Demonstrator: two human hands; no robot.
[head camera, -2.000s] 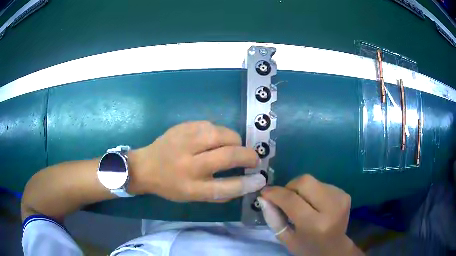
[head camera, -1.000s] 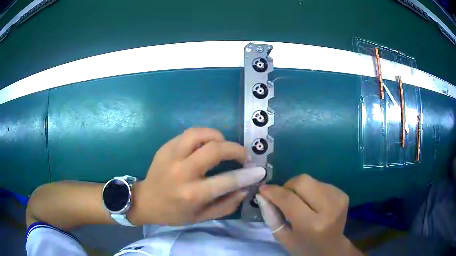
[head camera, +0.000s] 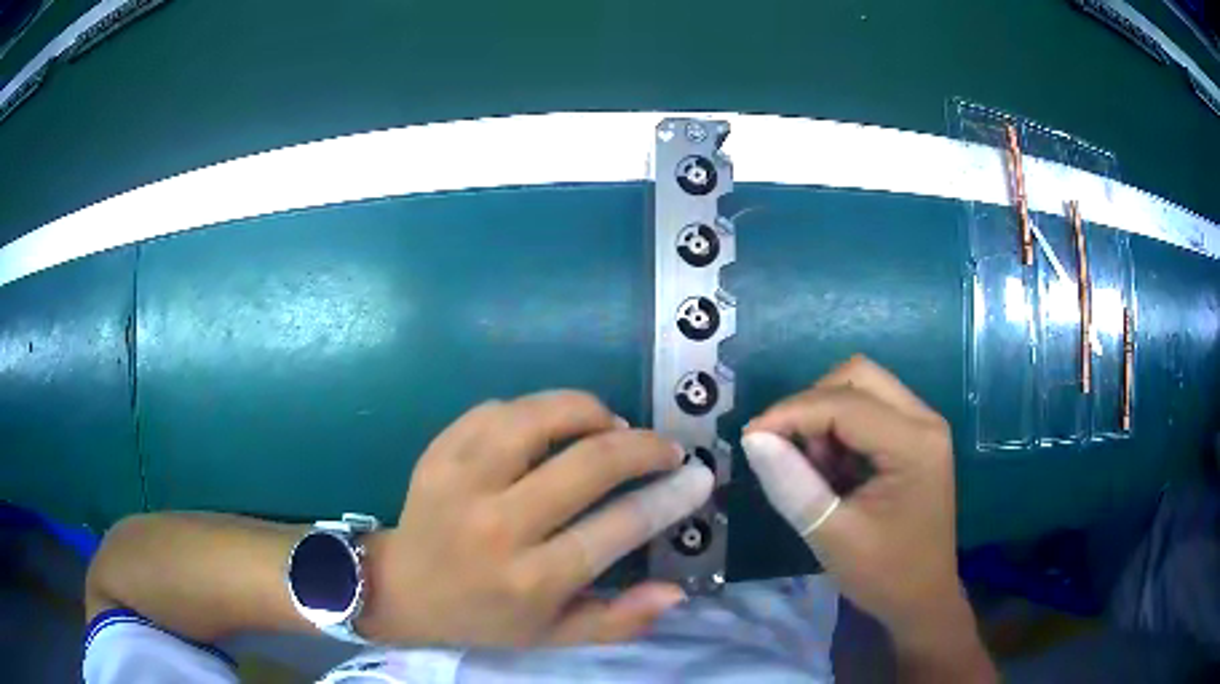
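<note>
A grey multi-port housing (head camera: 665, 287) lies upright in the picture, with a column of six round ports. My left hand (head camera: 535, 521) reaches over its lower part from the left. Two fingertips, one in an off-white cot, rest on the housing and partly cover the fifth port (head camera: 696, 458) from the top. The sixth port (head camera: 690, 536) is uncovered. My right hand (head camera: 856, 468) is just right of the housing, not touching it, with its cotted thumb and index tip pinched together. Whether a tiny part is between them cannot be told.
A clear blister tray (head camera: 997, 434) lies to the right, with copper rods (head camera: 1082, 301) in its channels and a thin white strip (head camera: 1050, 251) slanted across. The glossy green mat (head camera: 401, 307) has a white stripe (head camera: 401, 163) behind. Metal bars show at the top corners.
My right hand has moved up and away from the sixth port, uncovering it. My left hand has shifted slightly down, its thumb now visible at the housing's lower left. The housing has barely moved.
</note>
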